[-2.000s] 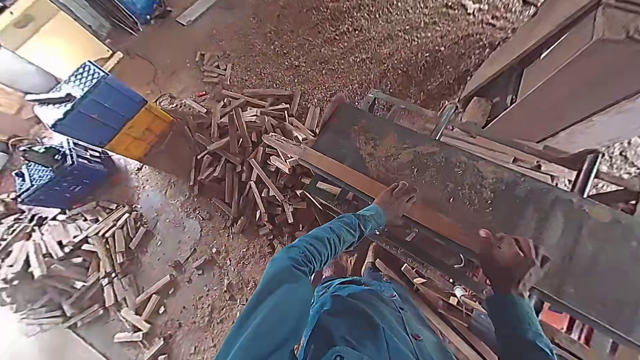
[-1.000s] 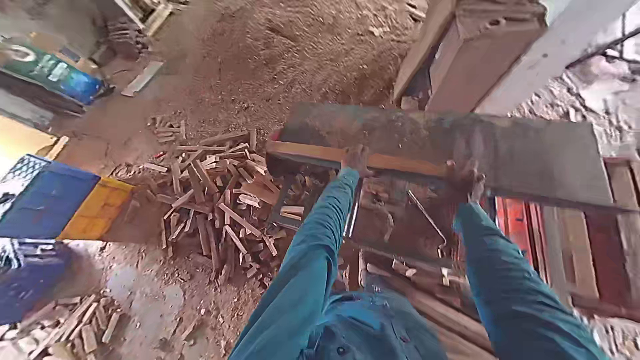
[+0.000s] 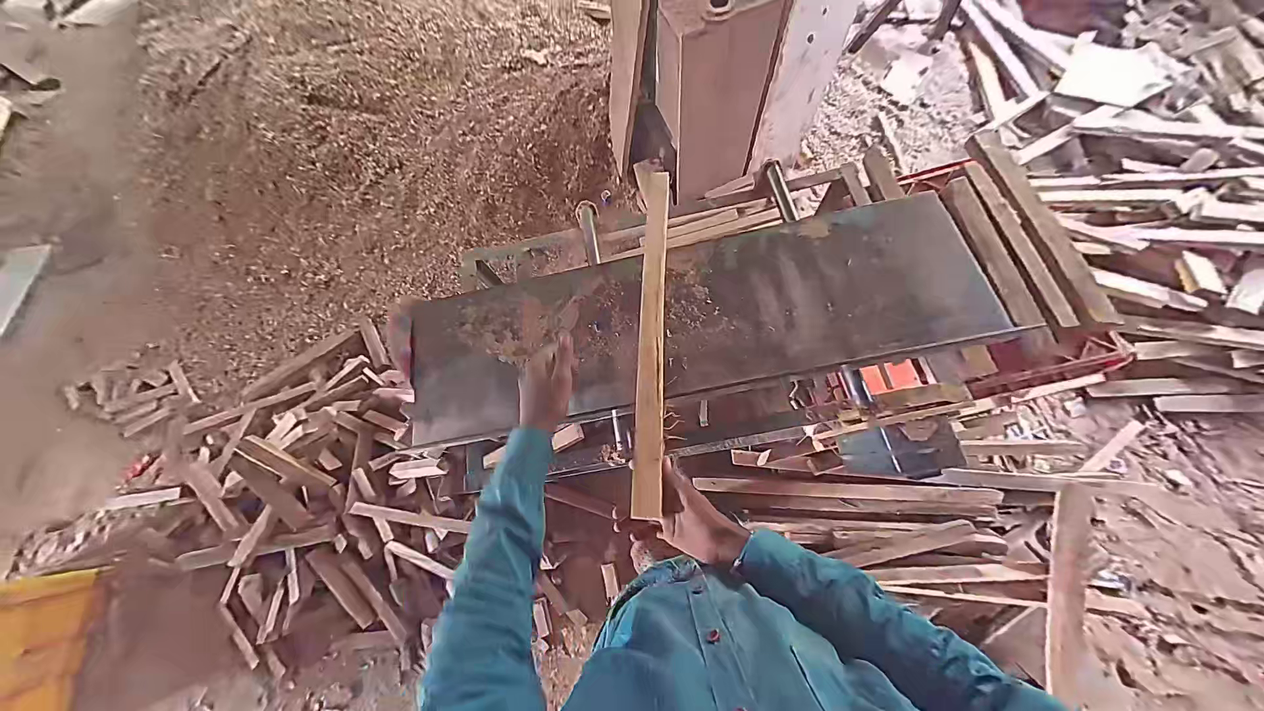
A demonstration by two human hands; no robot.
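A long, narrow wooden board [image 3: 652, 346] lies crosswise over the dark metal machine table [image 3: 839, 286], its near end reaching past the table's edge toward my body. My right hand [image 3: 696, 518] grips that near end from the right side. To the left of the board, my left hand [image 3: 546, 380] is over the table's near edge, fingers extended and holding nothing. Sawdust [image 3: 533, 326] is scattered on the table around the fingertips and beside the board.
Cut wood offcuts [image 3: 296, 474] are heaped left of the table. Longer strips [image 3: 859, 499] lie at the near right, with more scrap wood [image 3: 1165, 197] farther right. A tall box-like structure [image 3: 721, 89] stands behind the table. Part of a yellow crate [image 3: 49, 632] shows at lower left.
The board lay lengthwise along the table's near edge with both hands on it; now it is crosswise. My left hand has let go of it. The view has shifted right.
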